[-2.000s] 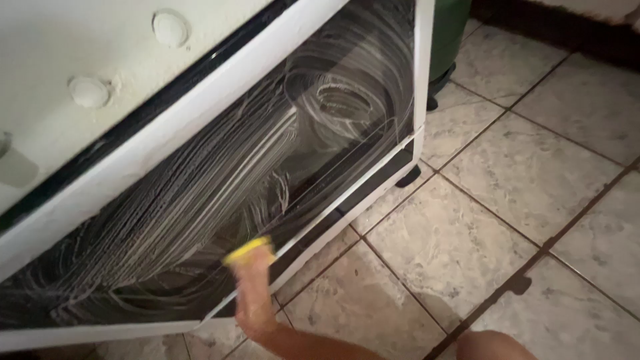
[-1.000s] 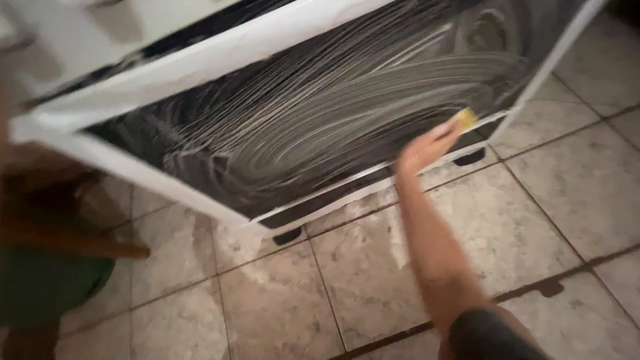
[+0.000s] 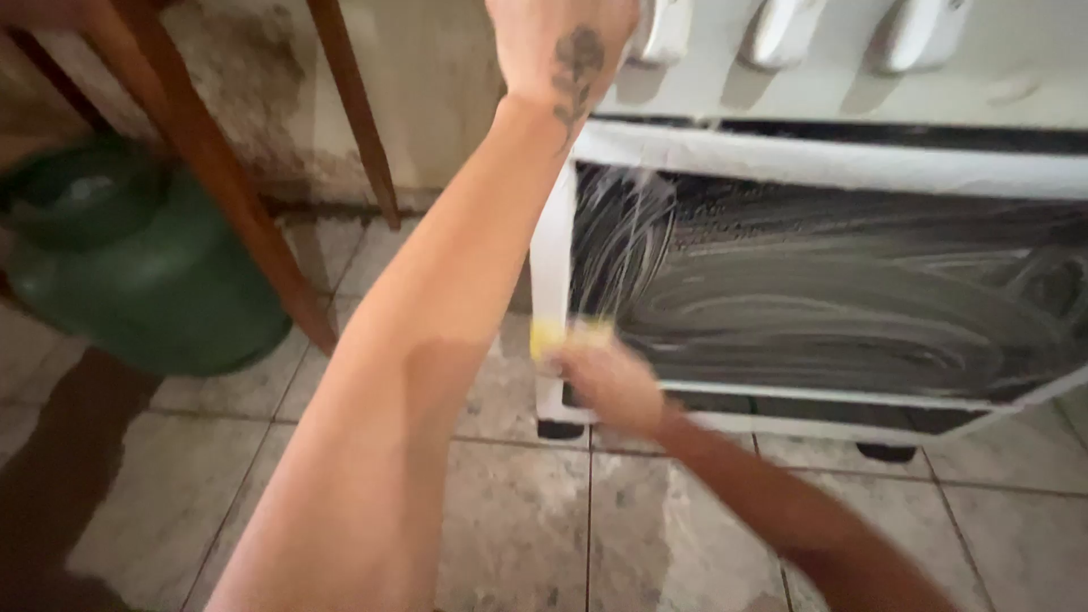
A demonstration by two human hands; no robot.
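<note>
The glass oven door (image 3: pixel 833 289) of a white stove is streaked with whitish suds. My right hand (image 3: pixel 612 378), blurred, is shut on a yellow sponge (image 3: pixel 546 338) at the lower left of the door, over its white side frame. My left hand (image 3: pixel 565 42) is at the top edge of the view, beside the leftmost stove knob (image 3: pixel 665 32); its fingers are cut off, so what it touches cannot be told. The white door handle (image 3: pixel 807 159) runs across above the glass.
A green gas cylinder (image 3: pixel 144 263) stands at the left, behind reddish-brown wooden legs (image 3: pixel 229 187). A stained wall (image 3: pixel 433 85) is behind. The floor has light tiles (image 3: pixel 518 510) with wet-looking patches, and black stove feet (image 3: pixel 886 451) rest on it.
My right hand with the sponge has moved from the door's lower right to its left side. My left hand and forearm have come into view. The view has swung left.
</note>
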